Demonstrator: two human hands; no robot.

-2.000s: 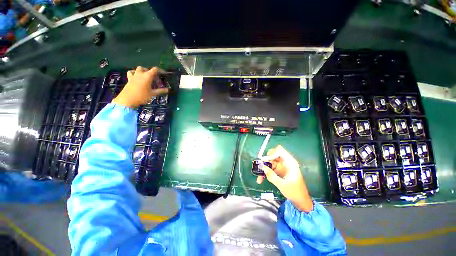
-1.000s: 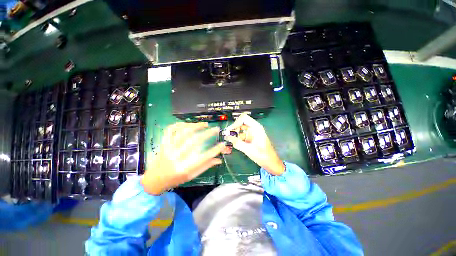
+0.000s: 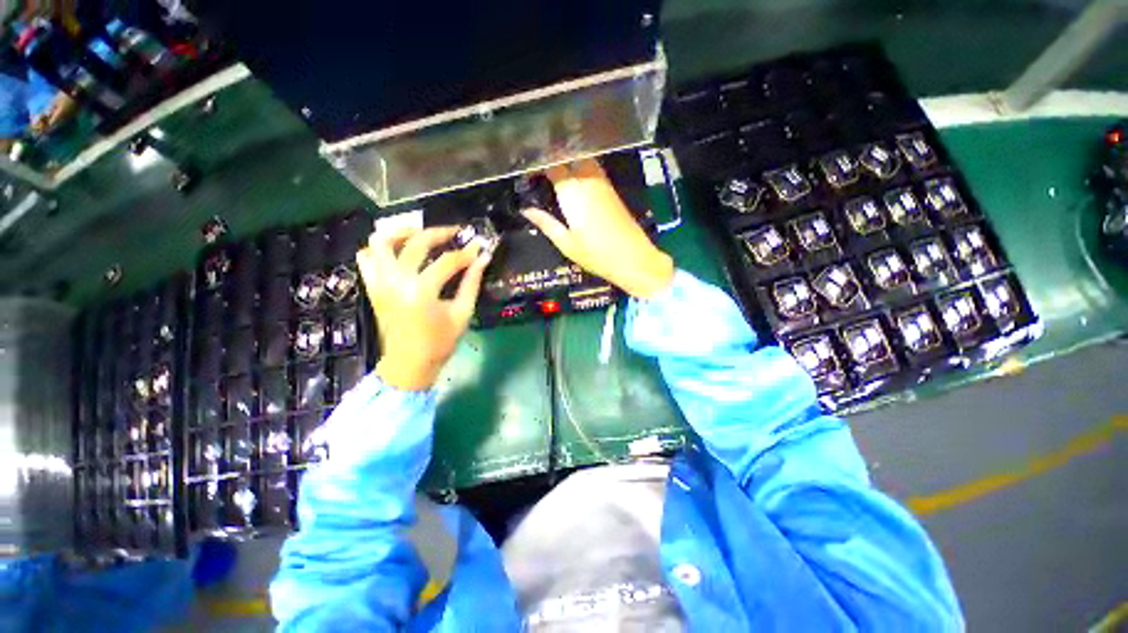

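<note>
The black test fixture [image 3: 526, 291] lies in front of me, under the edge of the clear acrylic panel [image 3: 495, 139]. My left hand [image 3: 421, 291] is over the box's left part and holds a small camera module [image 3: 475, 237] between thumb and fingers. My right hand [image 3: 594, 229] is at the dark socket [image 3: 534, 193] on top of the box, with its thumb beside the socket and its fingertips at the panel's lower edge. The hand partly covers the socket; whether it grips a module there cannot be seen.
A blister tray [image 3: 810, 241] with many modules lies at the right. Sparser trays [image 3: 254, 371] lie at the left. A dark monitor [image 3: 458, 56] overhangs the box. A thin cable [image 3: 552, 396] runs from the box front toward me. A blue sleeve [image 3: 111, 587] shows at lower left.
My hands have parted from in front of the box. My right hand has moved up to the socket; my left hand has moved up over the box's left part. The view has shifted and tilted.
</note>
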